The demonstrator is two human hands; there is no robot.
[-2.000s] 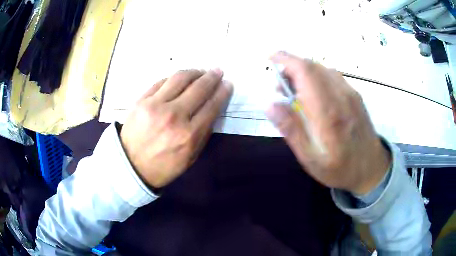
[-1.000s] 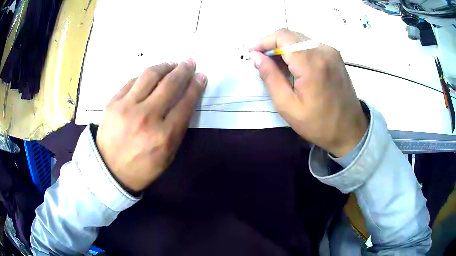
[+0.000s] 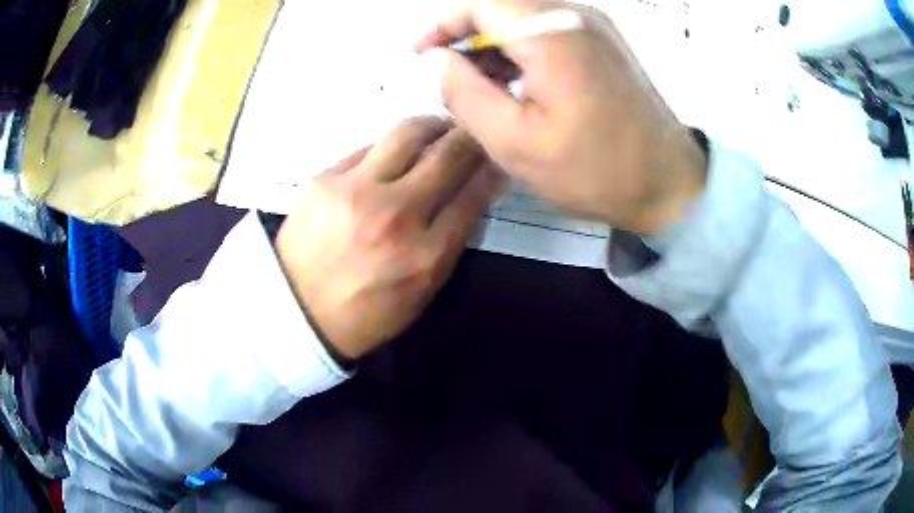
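A white paper pattern (image 3: 331,60) with ruled lines and small dark holes lies on the tabletop over dark plum cloth (image 3: 481,371), which hangs over the table's front edge and across my lap. My left hand (image 3: 386,235) lies palm down on the pattern near its lower edge, fingers together and slightly bent. My right hand (image 3: 571,115) holds a thin white marking pencil (image 3: 531,27) with a yellow part near its tip. Its tip is over the pattern, above my left fingertips, and whether it touches the paper cannot be told. The right wrist hides part of the pattern's lower edge.
A yellowish board (image 3: 190,120) with black cloth pieces (image 3: 115,65) on it lies at left. A blue basket (image 3: 92,286) is below it. The white sewing machine (image 3: 862,40) stands at upper right. A dark line curves across the white surface at right.
My right hand has moved up and left with the pencil, now above my left hand. The left hand remains flat on the pattern. The camera view has shifted slightly.
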